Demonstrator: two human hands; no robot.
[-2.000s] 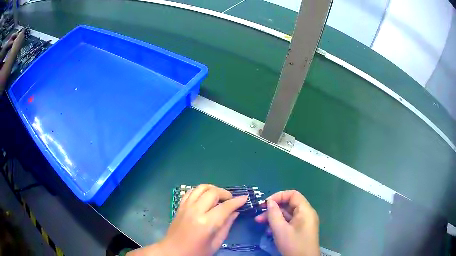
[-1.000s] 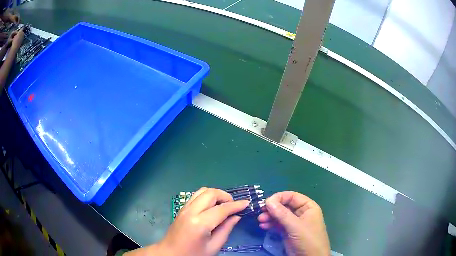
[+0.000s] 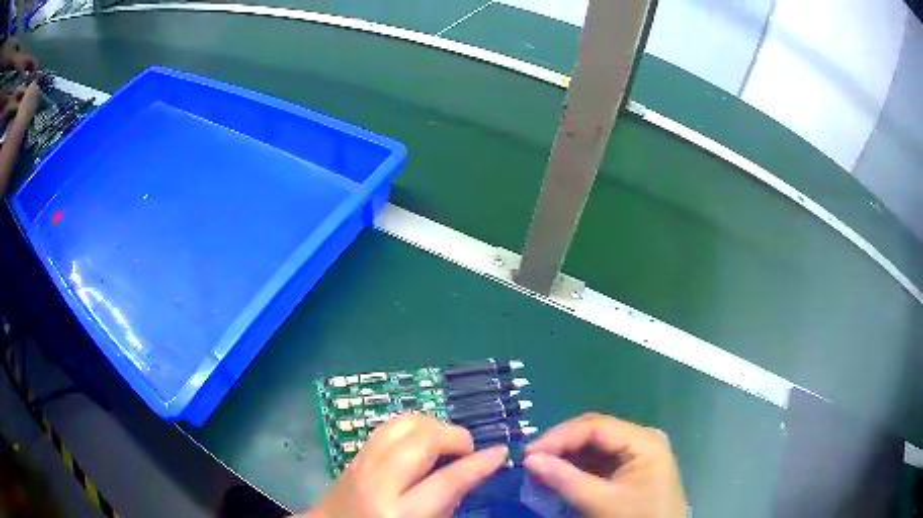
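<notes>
Several circuit board assemblies [image 3: 390, 401] lie side by side on the green bench, green ends joined at the left, black sections and pale tips to the right. My left hand [image 3: 405, 467] rests over the lower ones, thumb and index finger pressed together at a black section near its tip. My right hand [image 3: 607, 463] is just right of the tips, thumb and index finger pinched; what they hold is too small to tell. A pale, clear sheet [image 3: 541, 496] shows under my right hand, partly hidden.
A large blue tray [image 3: 294, 265] stands at the left. A metal post [image 3: 575, 162] rises from the white edging strip [image 3: 668, 339] beyond the boards. Another person's hands [image 3: 22, 101] are over a pile of sticks [image 3: 63, 113] at the far left.
The view has shifted slightly. My left hand has moved down over the lower sticks, so more of the green boards and black sections show. My right hand has also moved slightly down.
</notes>
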